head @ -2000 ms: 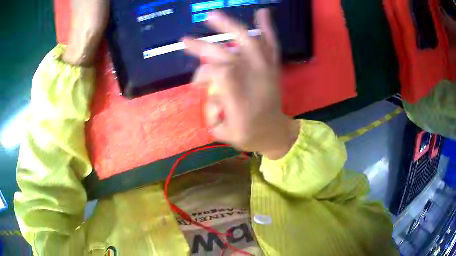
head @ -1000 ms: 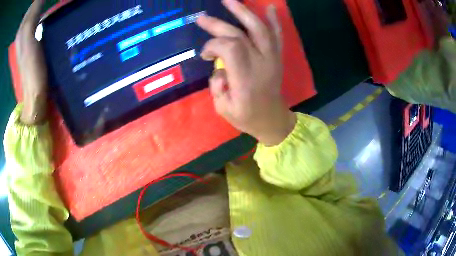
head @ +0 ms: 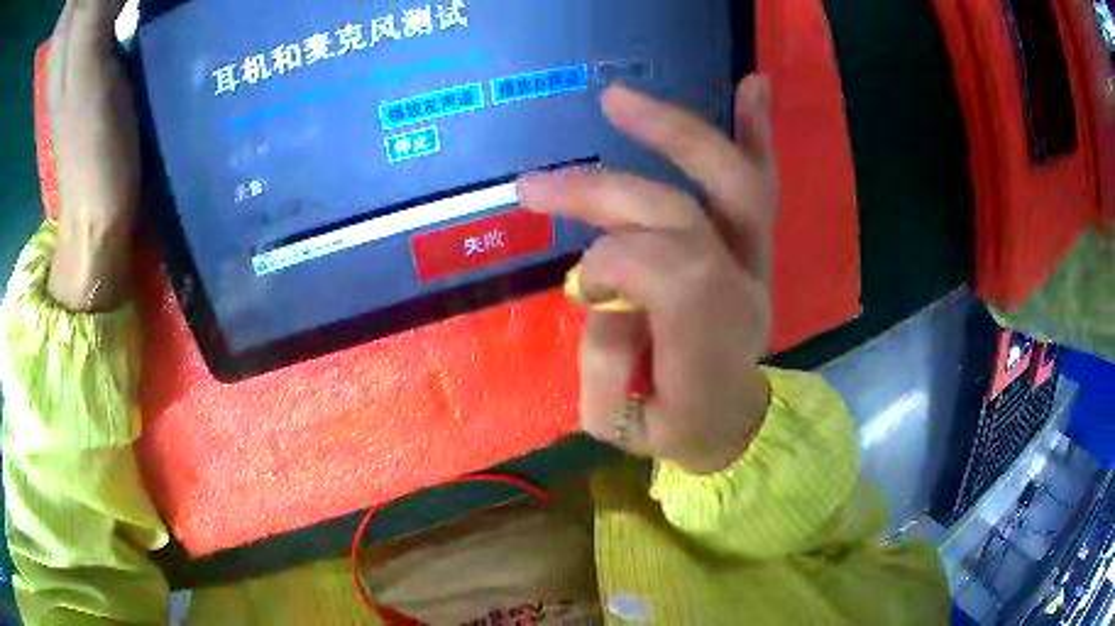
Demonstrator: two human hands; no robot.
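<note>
A black tablet (head: 330, 312) lies tilted on an orange-red foam pad (head: 367, 452). Its screen shows a Chinese heading, blue buttons, a white bar and a red 失败 button. My left hand (head: 95, 184) grips the tablet's left edge; its fingertips are cut off or hidden at the top. My right hand (head: 685, 281) is over the tablet's right part, two fingers extended near the white bar and upper buttons. A yellow band is on a curled finger. A small red piece of the headset cord shows between thumb and palm. The red cord (head: 361, 550) loops over my chest.
A dark device (head: 1045, 86) lies on another orange-red pad (head: 984, 147) at the right, with a green sleeve (head: 1082, 294) beside it. The dark green bench (head: 899, 184) runs between the pads. Black racks (head: 997, 422) and grey floor (head: 886, 416) show at the lower right.
The camera view has shifted, and the tablet appears lower and sharper than at first. My right hand has spread and moved across the screen. The red 失败 button now shows uncovered. My left hand stays at the edge.
</note>
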